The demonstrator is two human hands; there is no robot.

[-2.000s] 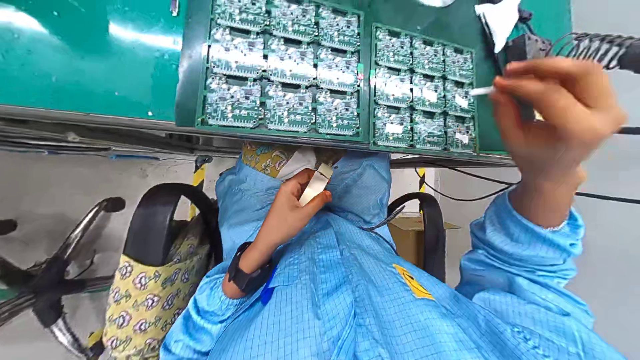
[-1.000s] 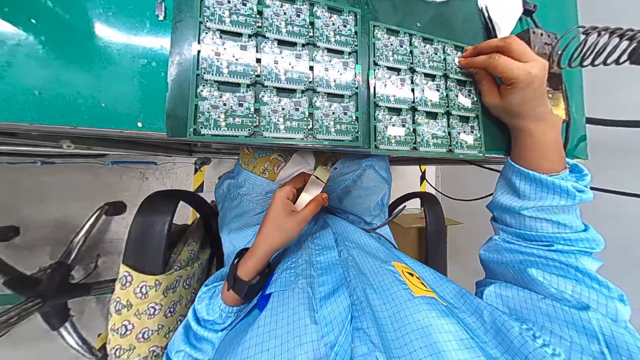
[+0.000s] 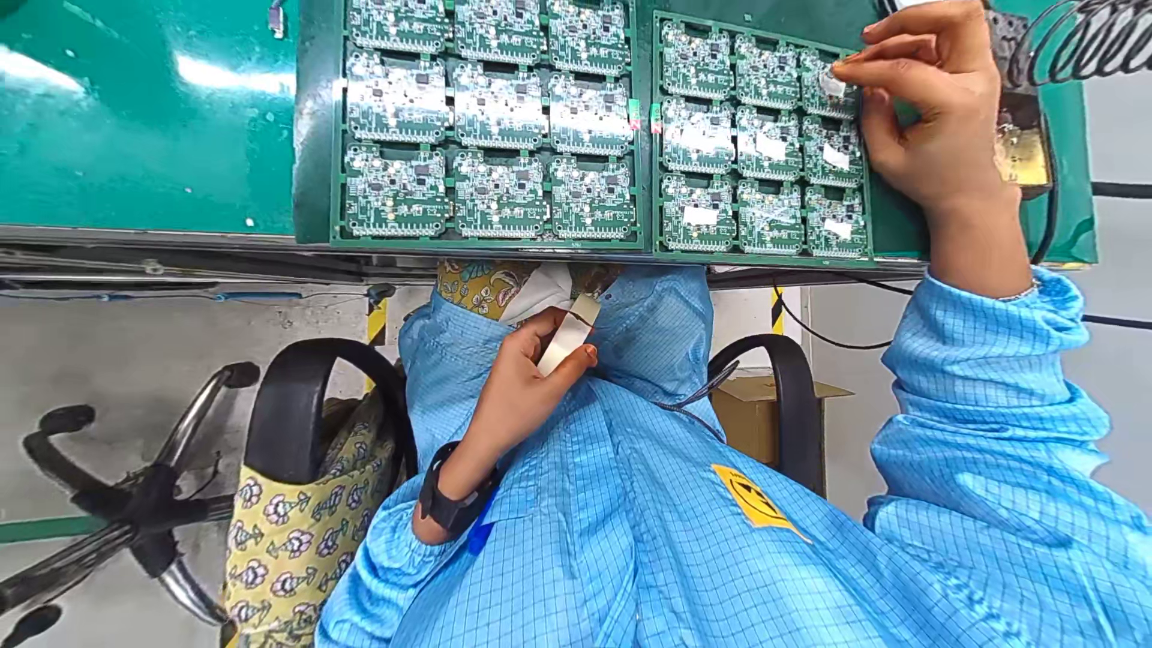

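Two green circuit board panels lie side by side on the table: the left panel (image 3: 495, 108) and the right panel (image 3: 765, 144). White sticker pieces lie on several boards of the right one, such as a white sticker (image 3: 700, 216) at its lower left. My right hand (image 3: 936, 108) is over that panel's top right board, thumb and forefinger pinched at a small white piece (image 3: 832, 85) there. Down in my lap, my left hand (image 3: 535, 373) grips a cream-coloured strip or roll (image 3: 571, 337); its exact kind is unclear. A black wrist strap (image 3: 450, 490) is around my left wrist.
A green tabletop (image 3: 153, 117) holds the panels near its front edge. At the back right are a coiled cable (image 3: 1089, 45) and a metal block (image 3: 1024, 148). Chair armrests (image 3: 288, 405) flank me, with a cardboard box (image 3: 751, 418) on the floor at right.
My right hand has moved left from beside the right panel onto its top right board, bringing a small white piece there. My left hand stays in my lap with the cream strip.
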